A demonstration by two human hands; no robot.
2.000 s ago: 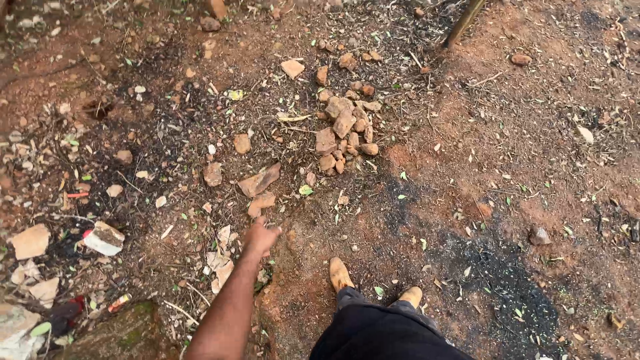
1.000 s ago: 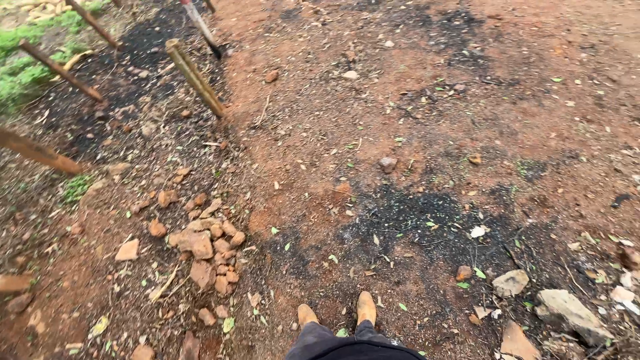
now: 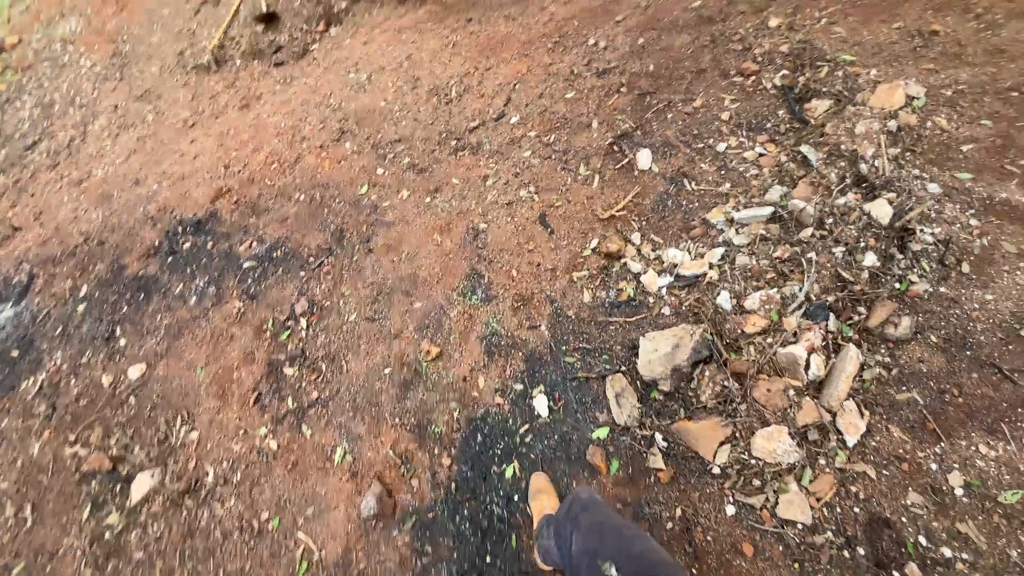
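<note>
Neither my left hand nor my right hand shows in the head view now. At the bottom, one tan shoe (image 3: 542, 498) and a dark trouser leg (image 3: 604, 536) stand at the edge of a patch of black ash (image 3: 480, 472) on reddish soil. Right of the shoe lies a loose heap of stones and rubble, among them a large pale stone (image 3: 670, 354), a narrower stone (image 3: 622, 399), a flat orange-brown piece (image 3: 703, 436) and a long stone (image 3: 841, 377).
More pale rubble (image 3: 752, 214) and dry twigs spread toward the upper right. A yellowish stick (image 3: 226, 24) is at the top left. Another dark patch (image 3: 200, 256) marks the soil at left. A small grey stone (image 3: 376, 500) lies left of the ash.
Two seconds ago my left hand reached down toward a flat stone near a brown stone pile; it is out of view now. The view has swung to the rubble heap.
</note>
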